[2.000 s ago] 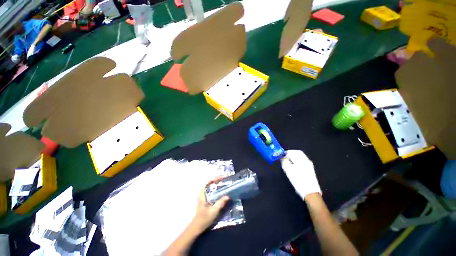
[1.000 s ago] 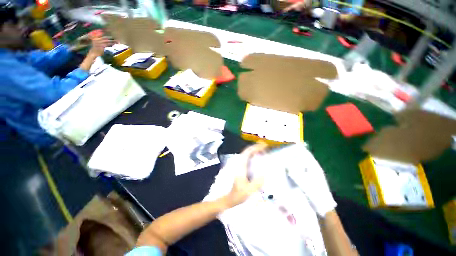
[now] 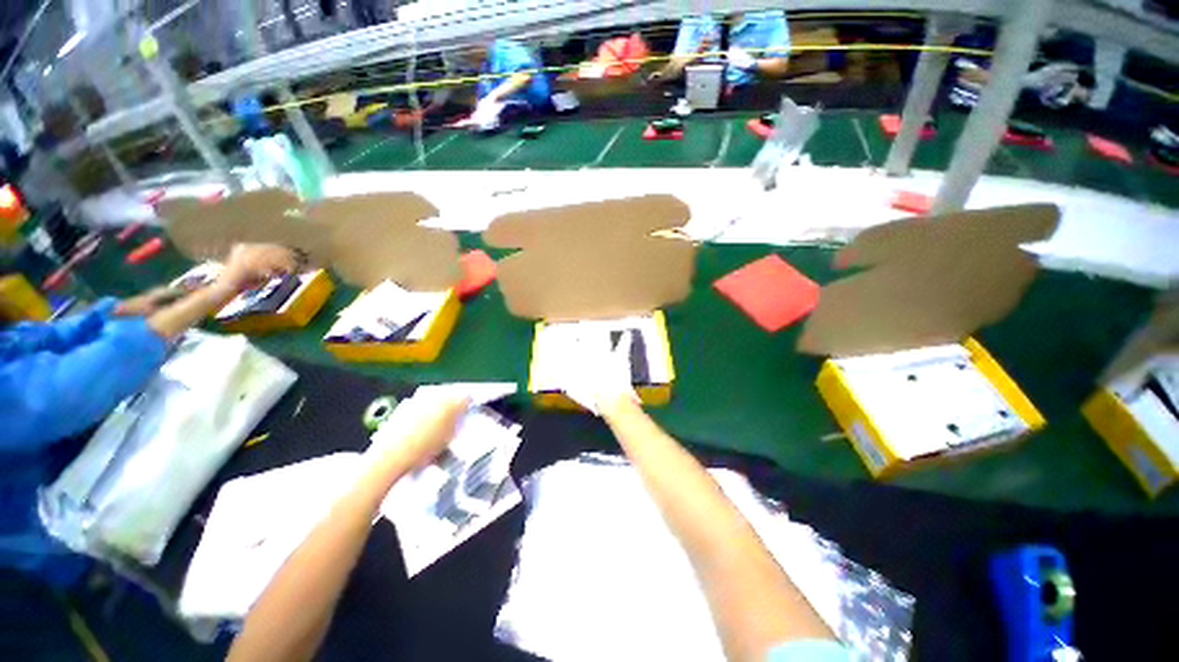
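Note:
My left hand (image 3: 433, 429), bare and blurred, is over the loose pile of printed leaflets (image 3: 466, 481); whether its fingers grip a sheet cannot be told. My right hand (image 3: 597, 378), in a white glove, reaches into the open yellow box (image 3: 657, 388) straight ahead, over white contents with a dark strip beside the fingers. Its fingertips blend with the contents, so its grip is unclear. The box's brown lid flap (image 3: 595, 259) stands up behind it. The stack of clear poly bags (image 3: 608, 563) lies on the black mat below my right forearm.
Open yellow boxes stand along the green conveyor (image 3: 737, 375) on both sides. A blue tape dispenser (image 3: 1028, 601) is at the lower right. A green tape ring (image 3: 379, 414), white stack (image 3: 259, 530) and large white bag (image 3: 168, 440) are at left, beside a person in blue (image 3: 65, 375).
The view has turned. My left hand has moved from the bagged plate to the leaflets. My right hand has moved from over the bag stack, earlier the tape dispenser, into the box.

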